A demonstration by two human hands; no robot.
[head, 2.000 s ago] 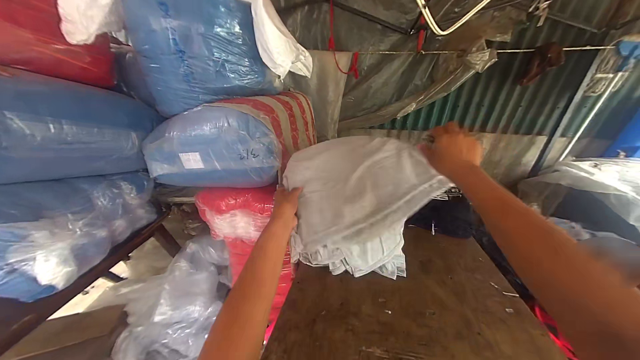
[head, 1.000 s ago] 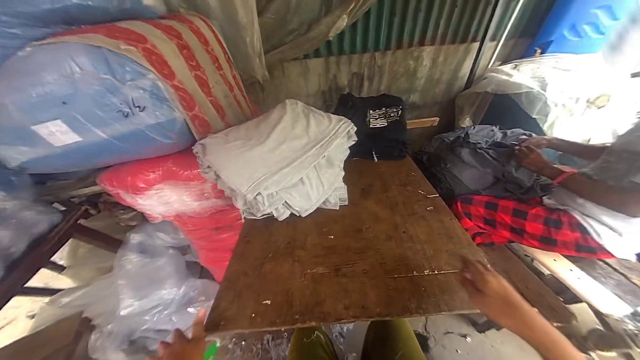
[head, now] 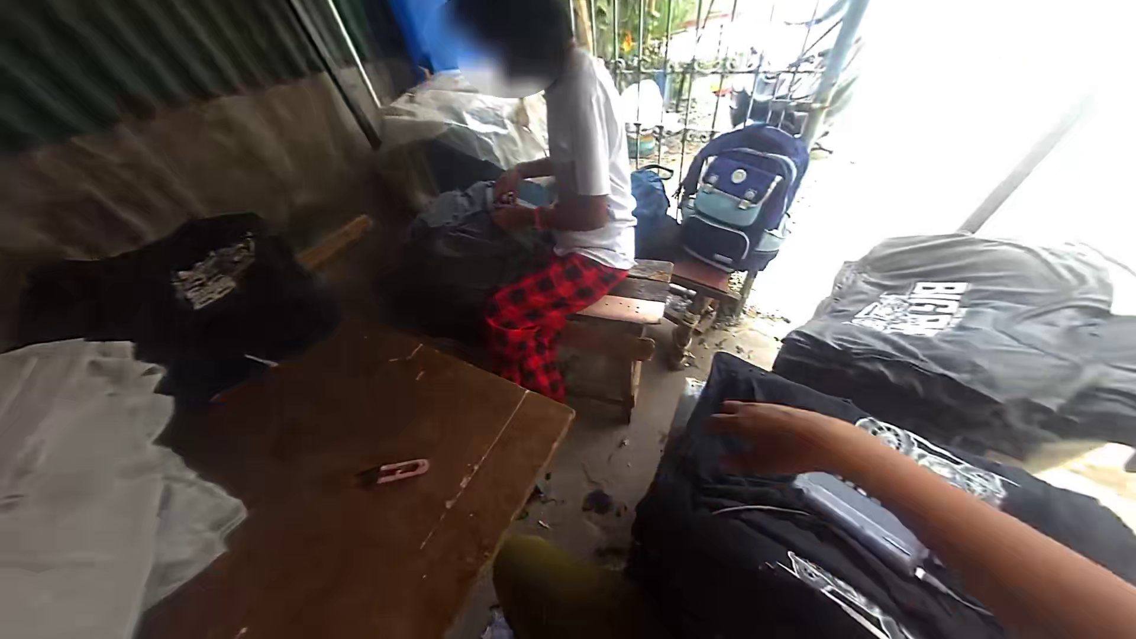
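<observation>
My right hand (head: 781, 437) reaches over a stack of black printed shirts (head: 701, 559) at the lower right, its fingers at the stack's far left corner; whether they grip the cloth cannot be told. Under my forearm a phone-like device (head: 861, 519) with a white cable lies on the shirts. My left hand is out of view. On the brown wooden table (head: 355, 532) lies a small pink-handled tool (head: 402, 471), perhaps a thread snipper. Pale grey folded garments (head: 80, 479) rest at the table's left, with black printed garments (head: 213, 284) behind them.
A person (head: 586, 160) in a white shirt and red checked trousers sits on a wooden bench (head: 621, 309), hands on dark cloth. Behind are a blue backpack (head: 741, 200) and a metal fence (head: 666, 62). More grey printed shirts (head: 958, 328) are piled at the right.
The view has swung right. My hands held the pale grey garments two seconds ago; a second later both were off them. My right hand is now at the black shirts.
</observation>
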